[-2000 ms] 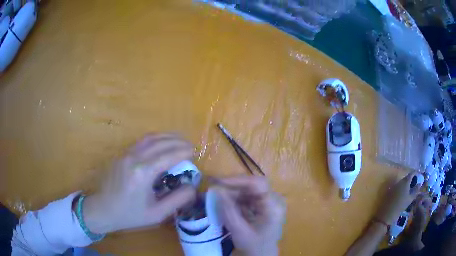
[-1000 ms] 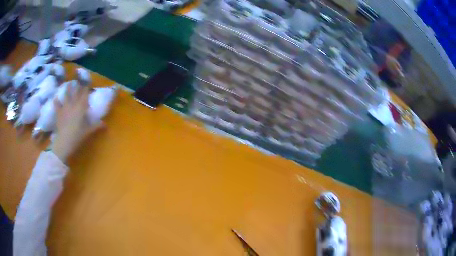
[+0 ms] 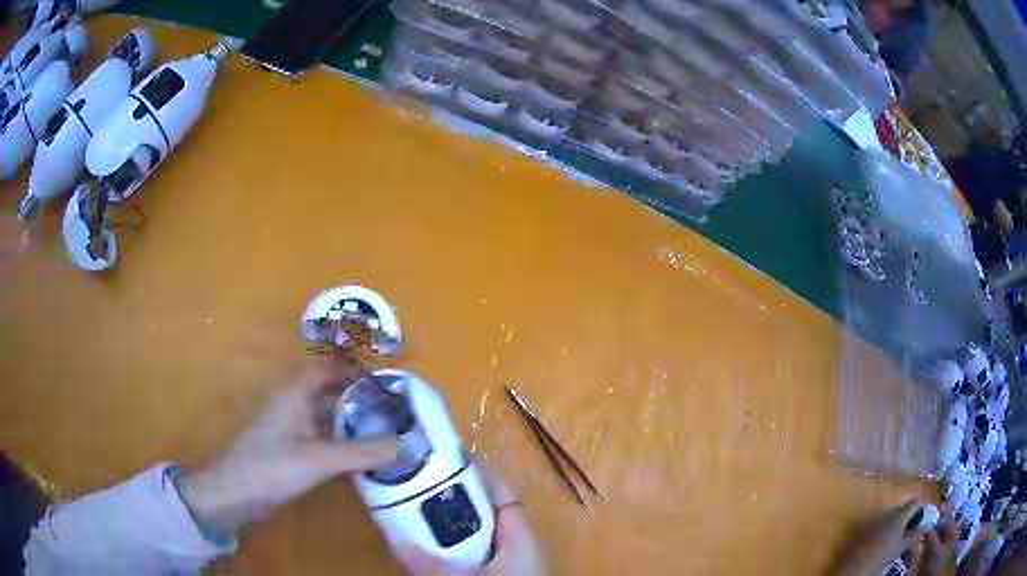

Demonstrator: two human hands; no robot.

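Observation:
A white camera body [image 3: 422, 478] lies tilted in front of me, its open end up and its black window facing me. Its head shell [image 3: 351, 316] lies open just beyond it, joined by thin wires. My left hand [image 3: 287, 450] is at the open end, thumb across the opening, partly blurred. My right hand [image 3: 512, 540] holds the lower end of the body and is partly hidden by it and cut by the bottom edge. Dark tweezers [image 3: 552, 450] lie to the right on the orange tabletop [image 3: 664, 371].
Waiting camera units [image 3: 158, 107] stand grouped at the upper left. A dark phone-like rectangle [image 3: 302, 34] and a stack of blister trays [image 3: 608, 101] are at the far side. A clear tray [image 3: 890, 411] lies right. Another person's hand [image 3: 884, 546] and more white units [image 3: 978, 422] are at the lower right.
My left hand has come back from the group of units at the left. A camera unit is now between my hands. The unit that stood on the right is gone from there. The view has tilted down.

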